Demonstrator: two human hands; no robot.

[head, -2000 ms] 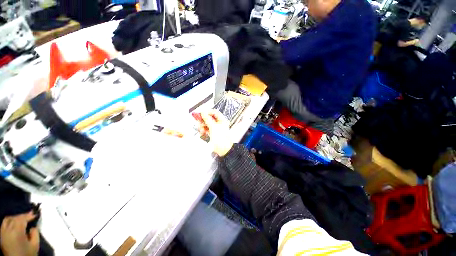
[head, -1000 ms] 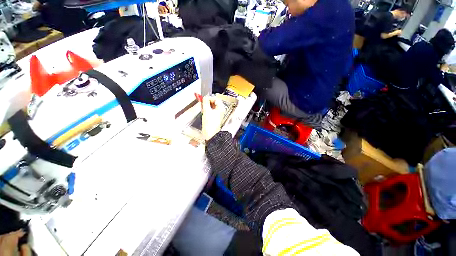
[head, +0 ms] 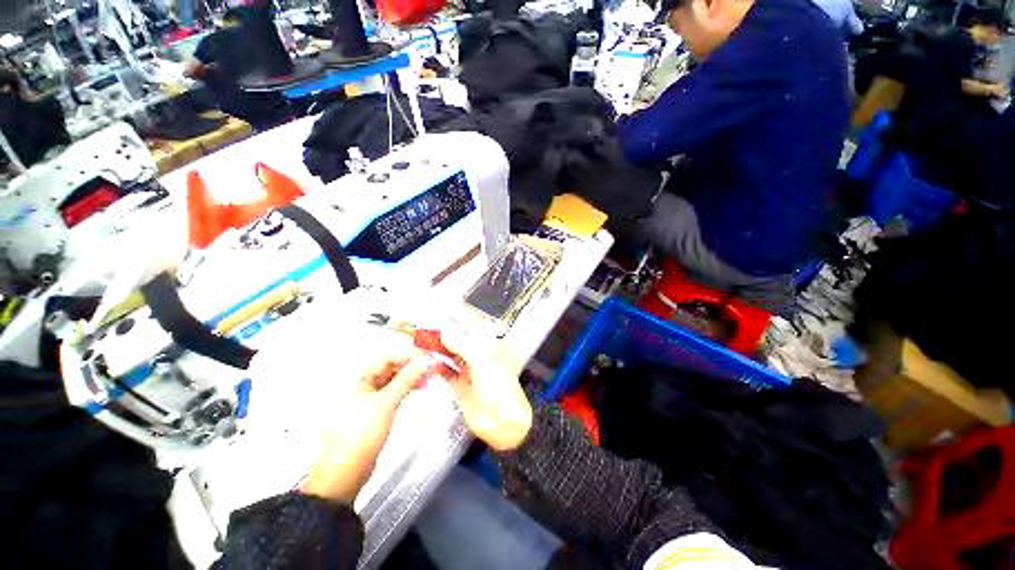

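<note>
My left hand [head: 358,418] and my right hand [head: 488,392] meet over the white machine bed, right of the needle area [head: 200,412]. My right hand holds a small red thing [head: 427,340], too small to name. My left thumb and finger are pinched at its near side; overexposure hides exactly what they grip. The thread snips' dark tips [head: 380,320] show just beyond the fingertips; their handle is partly hidden or blends with the red thing. The white sewing machine [head: 323,251] stands behind.
A phone or small screen in a case [head: 512,281] lies at right, near a yellow-brown card [head: 575,215]. Black cloth [head: 67,468] is at left. A blue crate [head: 679,347] with black cloth stands below the table. A person in dark blue [head: 746,145] sits beyond it.
My right hand has moved from the phone case back toward me with the red thing. My left hand has come up from the lower left to meet it. The phone case is uncovered.
</note>
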